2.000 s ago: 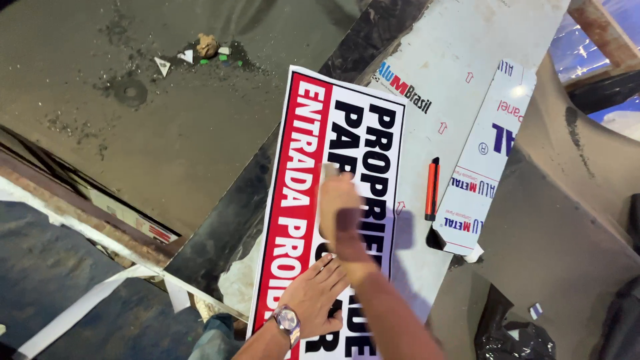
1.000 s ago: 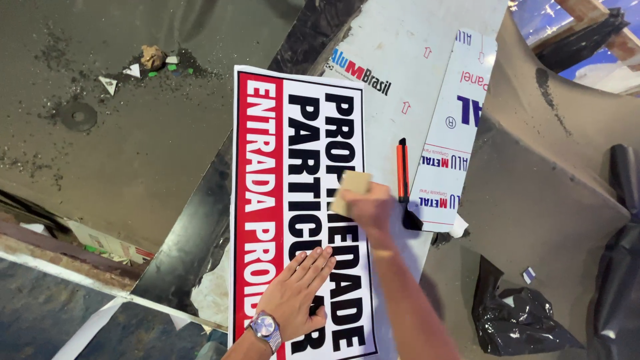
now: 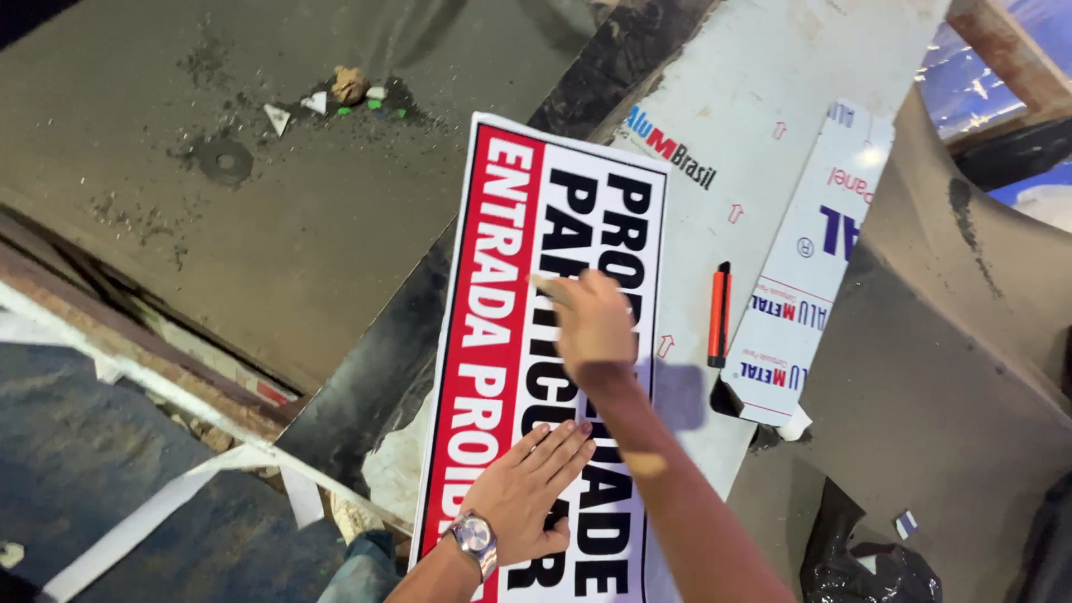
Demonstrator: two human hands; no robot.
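A white sign sheet with a red band and large printed lettering (image 3: pixel 494 276) lies on a composite panel marked with arrows (image 3: pixel 720 109). My left hand (image 3: pixel 528 486), with a watch on the wrist, rests flat on the sign's lower part, fingers apart. Above it and to the right, my right hand (image 3: pixel 595 327) is slightly blurred over the lettering. It holds a flat, pale tan squeegee-like pad (image 3: pixel 548 291), seen nearly edge-on, against the sign close to the red band. Just right of the sign lies an orange and black utility knife (image 3: pixel 719 314) on the panel.
A printed panel offcut (image 3: pixel 791 285) lies at the panel's right edge. Scraps and a crumpled brown lump (image 3: pixel 349 85) are on the dark surface at upper left. Black plastic (image 3: pixel 871 561) lies at lower right. A white strip (image 3: pixel 151 523) crosses the lower left.
The right hand has moved across the lettering towards the red band with the pad in it. The left hand stays flat on the sign. The view has shifted somewhat.
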